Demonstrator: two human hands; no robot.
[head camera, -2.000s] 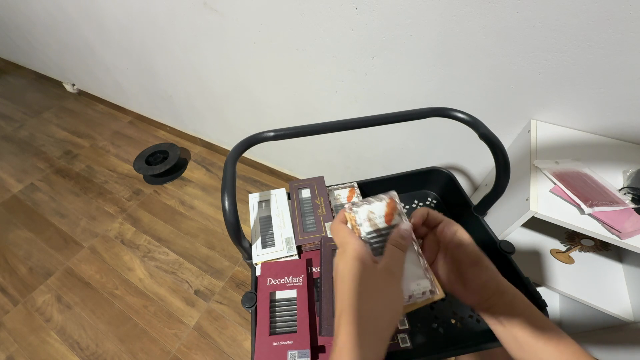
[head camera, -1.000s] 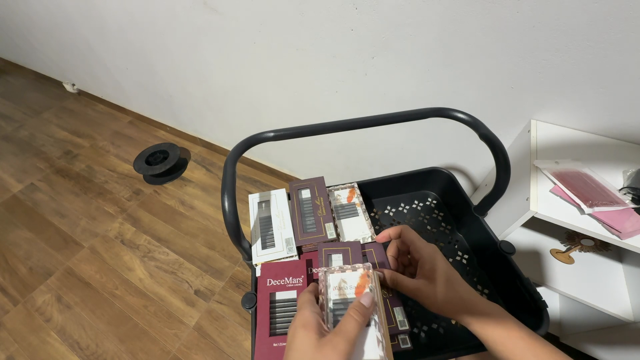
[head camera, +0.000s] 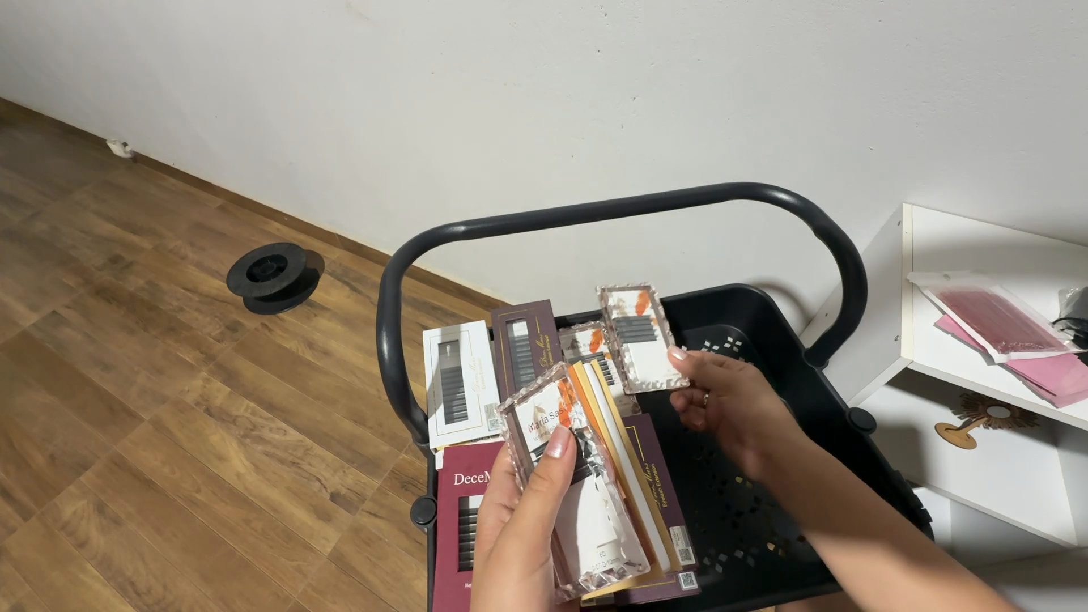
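Observation:
My left hand (head camera: 527, 518) grips a small stack of clear-edged lash extension cases (head camera: 586, 501), its thumb on the top one. One similar clear case (head camera: 637, 340) is held up by its lower right edge in my right hand (head camera: 722, 404), over the back of a black plastic basket (head camera: 739, 297). Behind it, another clear case (head camera: 586, 340) lies in the basket. To its left are a dark purple lash box (head camera: 521, 348) and a white lash box (head camera: 461, 387). A maroon box (head camera: 455, 518) stands at the front left, and more purple boxes (head camera: 650, 476) lie beside the held stack.
The basket's raised handle (head camera: 612, 210) arches behind the boxes, near the white wall (head camera: 544, 110). A white shelf unit (head camera: 901, 297) on the right holds pink packets (head camera: 1003, 319) and a round gold ornament (head camera: 977, 425). A black spool (head camera: 272, 276) lies on the wood-look floor (head camera: 212, 408).
My right hand now holds up a single clear case near the basket's back; one second ago it was touching the boxes. My left hand still holds clear cases.

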